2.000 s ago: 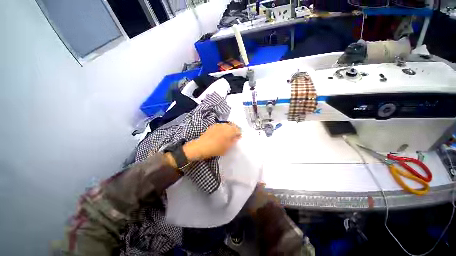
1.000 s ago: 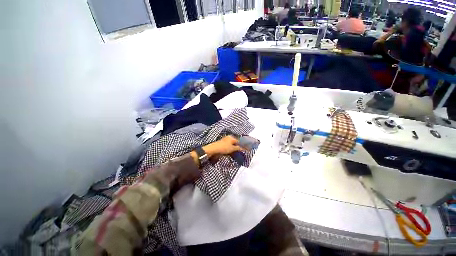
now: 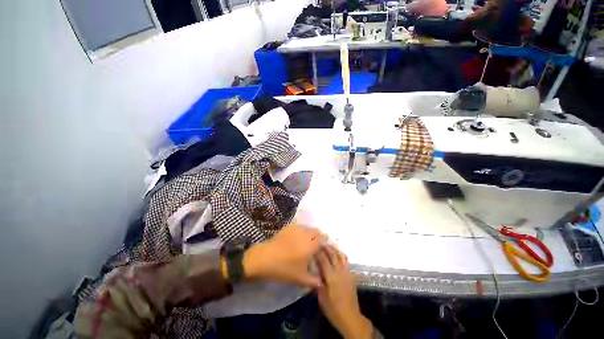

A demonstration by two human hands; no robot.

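My left hand (image 3: 288, 255), with a dark watch on its wrist, and my right hand (image 3: 338, 285) meet at the table's front edge. Their fingers are bent together; whether something small is between them cannot be told. The checked fabric panel (image 3: 232, 198) lies bunched left of the needle. A small grey fabric piece (image 3: 299, 181) lies at its right end. The white fabric panel (image 3: 255, 299) hangs over the front edge under my left forearm. The presser foot and needle (image 3: 350, 173) are behind my hands; no fabric shows under them.
The machine head (image 3: 523, 142) spans the right, with a plaid scrap (image 3: 414, 149) over it. Scissors (image 3: 526, 255) with red and orange handles lie front right. A thread cone (image 3: 513, 100) lies behind the head. Dark fabric (image 3: 298, 114) and a blue bin (image 3: 205, 112) are back left.
My left hand has left the grey piece on the checked fabric and come toward the front edge. My right hand has come into view beside it. The view has tilted down.
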